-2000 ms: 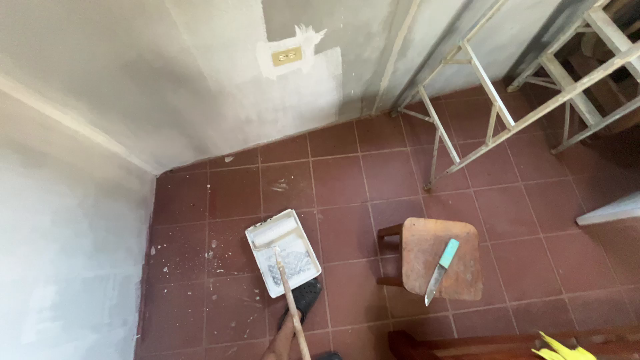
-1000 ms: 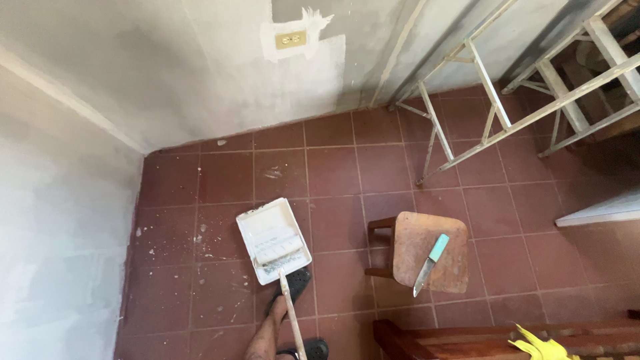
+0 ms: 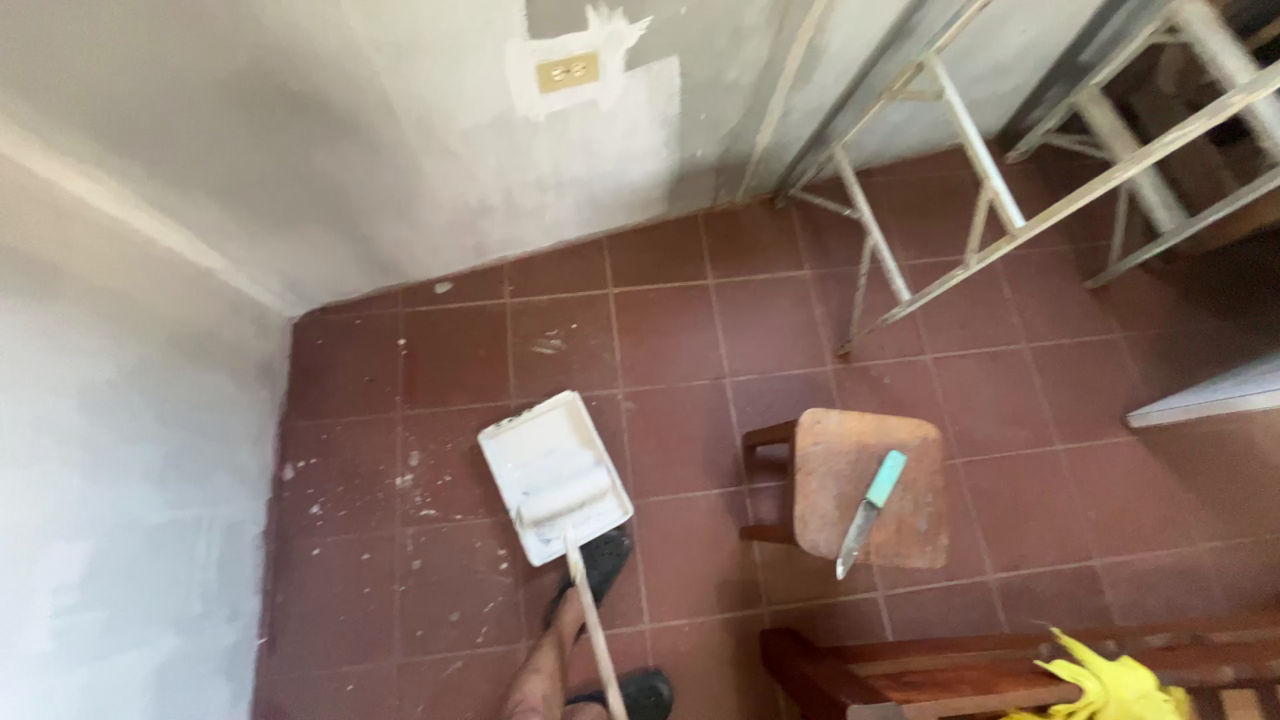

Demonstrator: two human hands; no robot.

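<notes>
Neither of my hands shows in the head view. A long pole [image 3: 597, 635] runs up from the bottom edge to a paint roller [image 3: 567, 500], which lies in the lower part of a white paint tray [image 3: 537, 437]. The tray rests on the tiled floor, just ahead of a foot in a dark clog [image 3: 604, 566]. To the right, a knife with a turquoise handle [image 3: 885, 480] lies across a small wooden stool [image 3: 825, 450]. What holds the pole's lower end is out of view.
An aluminium stepladder [image 3: 1060, 210] stands at the upper right near the wall. A wooden piece of furniture [image 3: 900, 675] with a yellow item [image 3: 1110, 685] on it is at the lower right. The wall has an electrical outlet [image 3: 568, 72]. White spots mark the floor [image 3: 450, 570].
Two seconds ago the roller was at the far end of the tray; it has moved to the near end and stays there. A second clog has come into view.
</notes>
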